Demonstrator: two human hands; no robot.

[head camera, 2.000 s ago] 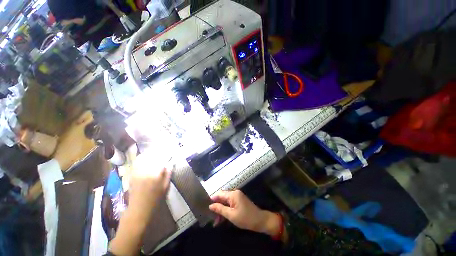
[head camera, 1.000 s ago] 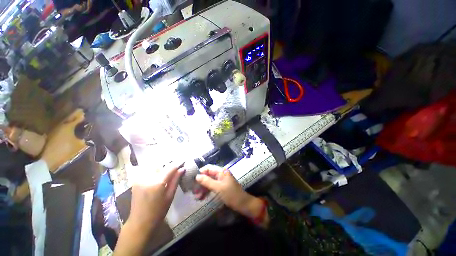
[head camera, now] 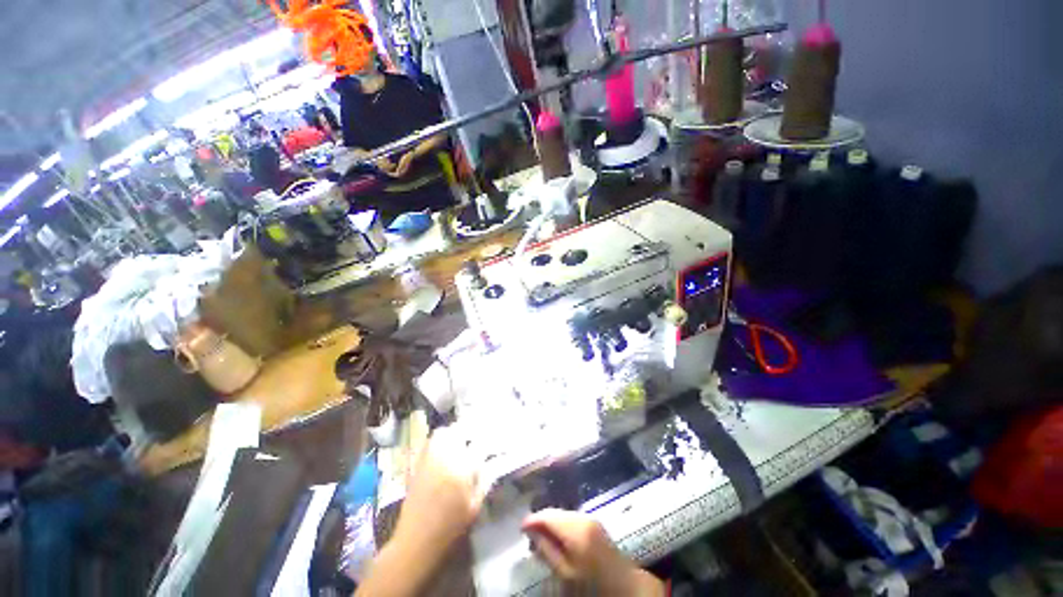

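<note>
The white sewing machine (head camera: 595,274) stands ahead, its lamp glaring over the needle area. My left hand (head camera: 445,476) is at the left of the needle area, its fingers washed out by the glare; whether it holds cloth cannot be told. My right hand (head camera: 579,550) is near the table's front edge, thumb and fingers bent together; a small dark spot shows at the fingertips, too unclear to name. Cut dark panels (head camera: 247,501) with white strips (head camera: 210,501) lie at the left. A crumpled brown heap (head camera: 391,364) lies behind the needle area.
A dark strip (head camera: 720,449) crosses the table edge (head camera: 804,449) right of the needle. Scissors (head camera: 769,348) lie on purple cloth (head camera: 816,367). Thread cones (head camera: 810,88) stand behind. A cardboard box (head camera: 239,297) with white cloth is at left. A person (head camera: 391,123) is beyond.
The view has tilted up, showing more of the workshop. The brown-grey piece between my hands no longer shows clearly. My hands, together a second ago, are now farther apart.
</note>
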